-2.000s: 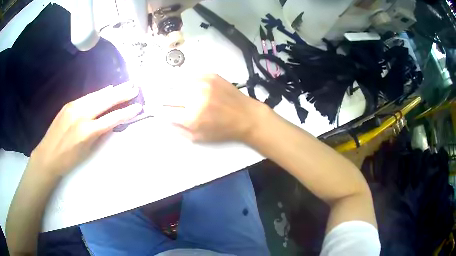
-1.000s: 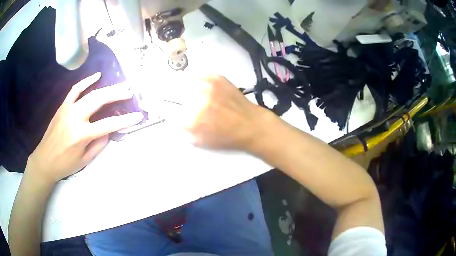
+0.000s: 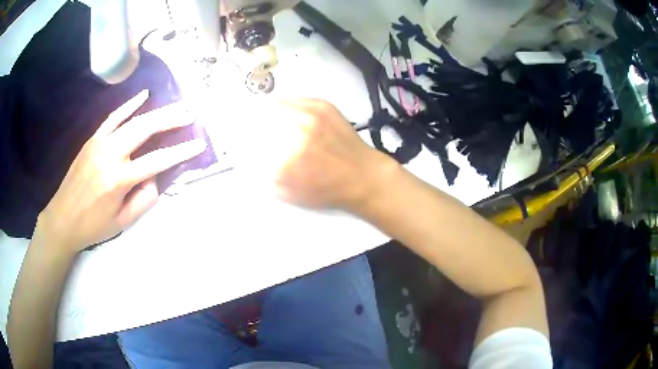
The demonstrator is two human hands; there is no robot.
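Note:
A dark garment piece (image 3: 43, 122), purple under the lamp, lies on the white table left of the needle area. My left hand (image 3: 119, 169) lies flat on its right part, fingers spread and pointing to the glare. A thin dark strip (image 3: 205, 175) lies along the cloth's lower edge near my fingertips. My right hand (image 3: 317, 155) is curled on the table right of the cloth. Its fingertips are washed out by the glare, so whether it holds anything is hidden. The sewing machine head (image 3: 112, 43) stands above; its needle is lost in the glare.
Long black shears (image 3: 346, 47) lie right of the machine, with pink-handled snips (image 3: 407, 86) beside them. A tangled heap of black strips (image 3: 490, 108) lies at the right. A round metal disc (image 3: 260, 81) sits near the machine. A yellow rail (image 3: 548, 191) runs past the table's right edge.
My left hand's fingers have spread apart and its forefinger has lifted outward, showing more cloth between them. My right hand stays curled in nearly the same place. The view has shifted slightly.

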